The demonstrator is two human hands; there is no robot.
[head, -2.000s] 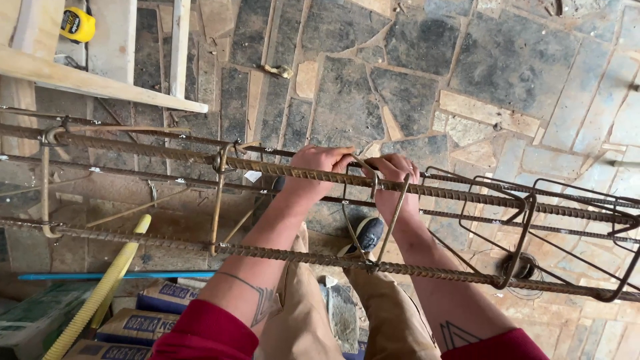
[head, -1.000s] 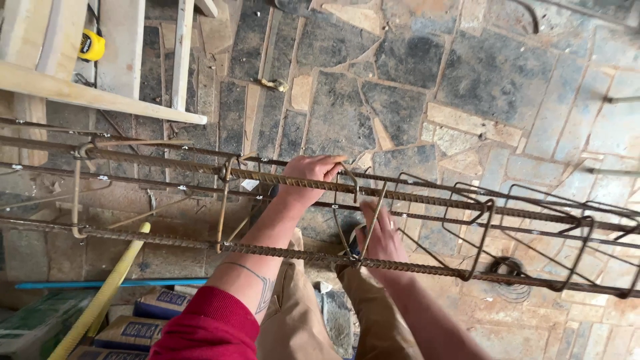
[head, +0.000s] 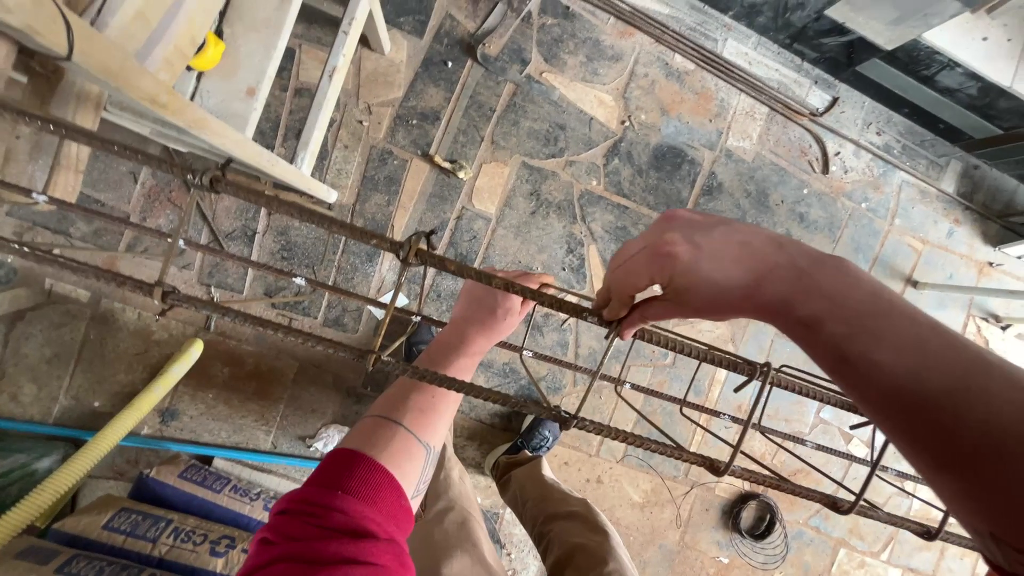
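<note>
A cage of ribbed steel rebar (head: 496,390) with bent steel stirrups (head: 744,428) runs across the view at waist height. My left hand (head: 498,304) reaches over the near bar and grips at the upper bar beside one stirrup; its fingertips are partly hidden behind that bar. To its right, my right hand (head: 668,276) pinches with thumb and fingers at the corner where this stirrup meets the upper bar. Whether it holds a piece of thin wire there, I cannot tell. Wire ties bind a stirrup (head: 390,308) to the bars further left.
A wooden trestle (head: 324,96) with a yellow tape measure (head: 208,53) stands upper left. Lower left lie paper cement bags (head: 152,532), a yellow corrugated hose (head: 104,436) and a blue pipe (head: 264,456). A coil of thin wire (head: 754,520) is on the stone floor; long rebars (head: 720,72) lie upper right.
My right hand has come up from below the upper bar to the stirrup's top corner. My left hand stays at the upper bar. The view has turned and moved closer.
</note>
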